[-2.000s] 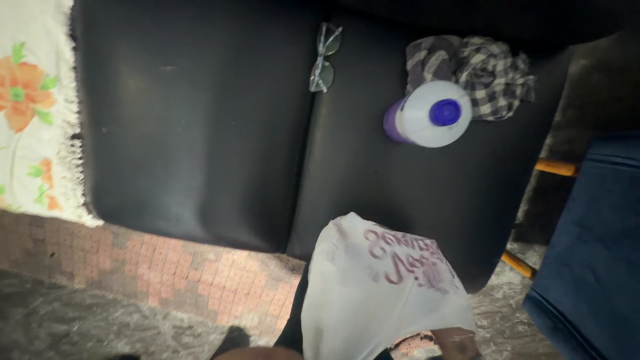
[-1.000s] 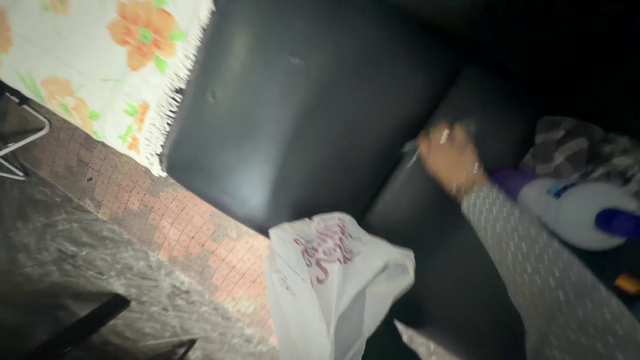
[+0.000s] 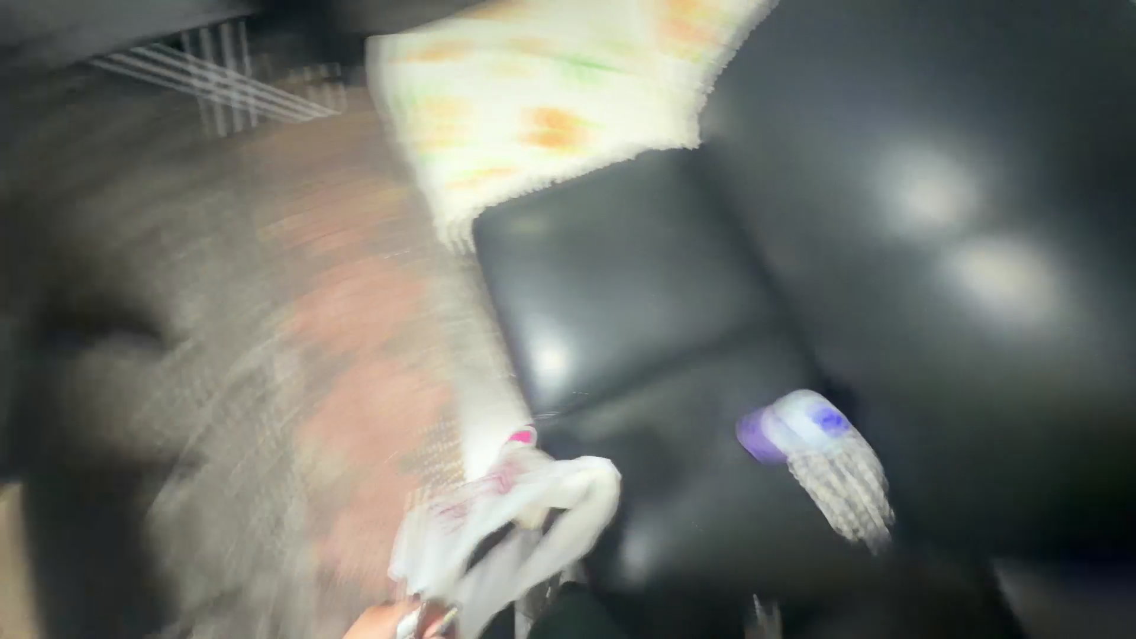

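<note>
A white plastic bag [image 3: 550, 541] with reddish printing hangs at the lower middle, its loop-like opening facing up. At the bottom edge my left hand [image 3: 399, 619] grips its lower part, beside a small shiny item that is too blurred to name. A fingertip with a pink nail [image 3: 524, 436] shows at the bag's top; it may belong to my right hand, the rest of which is hidden. To the right, a white and purple bottle with a blue cap [image 3: 799, 426] lies on the black seat [image 3: 683, 479], against a checked cloth [image 3: 843, 493].
A floral cloth with a fringed edge [image 3: 559, 124] covers the seat's far part. The black backrest [image 3: 932, 373] rises at the right. Reddish paving [image 3: 373, 355] and grey ground [image 3: 213, 426] lie at the left, with a blurred white frame [image 3: 222, 80] at the upper left.
The view has swung strongly. My right arm, stretched over the seat a second ago, is no longer reaching there. The glasses seen on the seat two seconds ago no longer show there.
</note>
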